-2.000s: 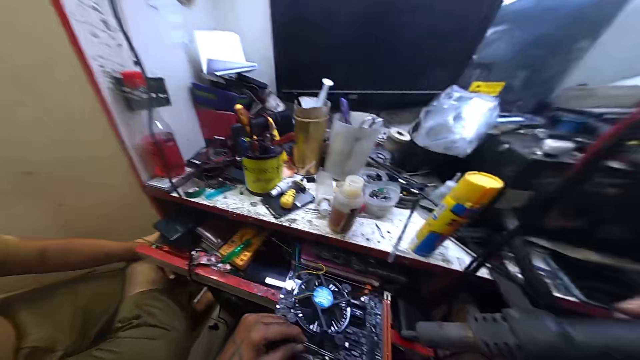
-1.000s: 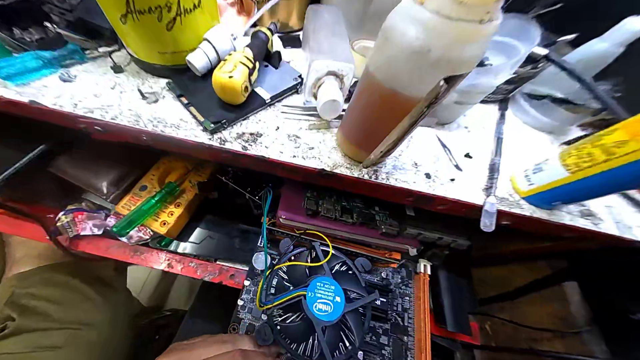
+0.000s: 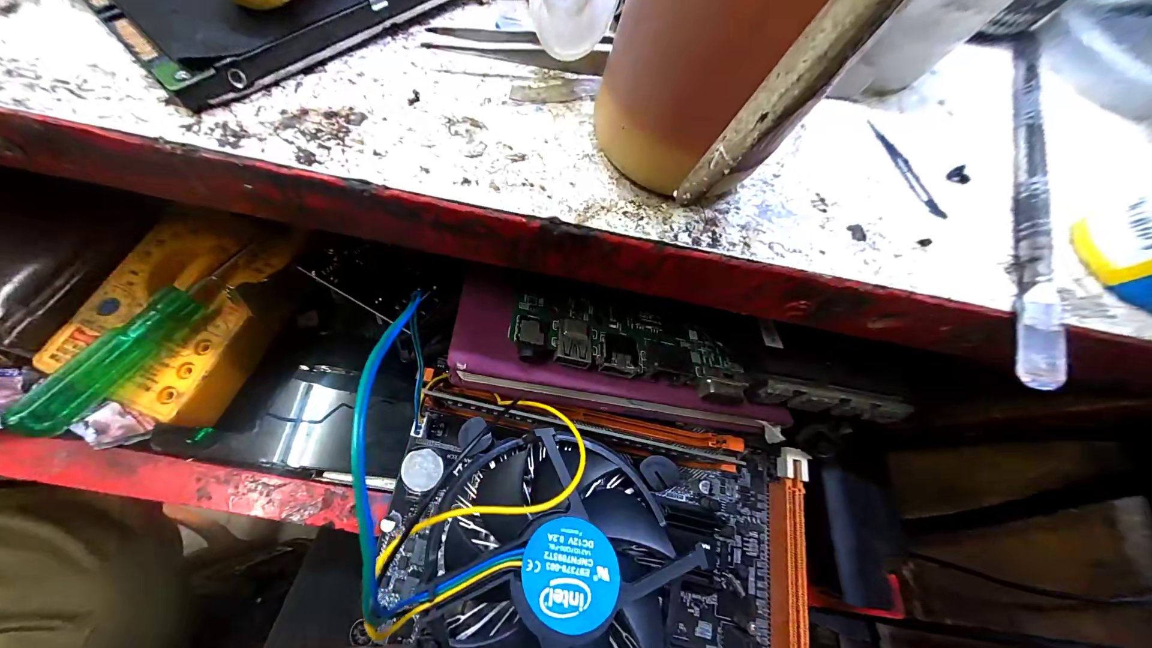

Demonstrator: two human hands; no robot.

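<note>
Neither of my hands shows in the head view now. At the bottom centre lies a computer motherboard (image 3: 720,531) with orange memory slots (image 3: 788,558). An Intel CPU cooler fan (image 3: 571,576) with a blue round label is mounted on it, with yellow, blue and green wires (image 3: 362,450) looping at its left. Behind the board, in the open shelf under the bench top, a green circuit board (image 3: 621,346) rests on a purple flat case (image 3: 486,333). A green-handled screwdriver (image 3: 108,360) lies on a yellow multimeter (image 3: 207,360) at the left.
The red-edged bench top (image 3: 405,162) crosses the view above the shelf. On it stand a bottle of brown liquid (image 3: 693,81), tweezers (image 3: 504,45), a black flat device (image 3: 261,45), a brush-like tool (image 3: 1035,225) and a yellow-blue can (image 3: 1120,243). A person's clothed leg (image 3: 81,567) is at lower left.
The view has come much closer to the motherboard and shelf. A hand at the fan's lower left in both earlier frames is now out of view.
</note>
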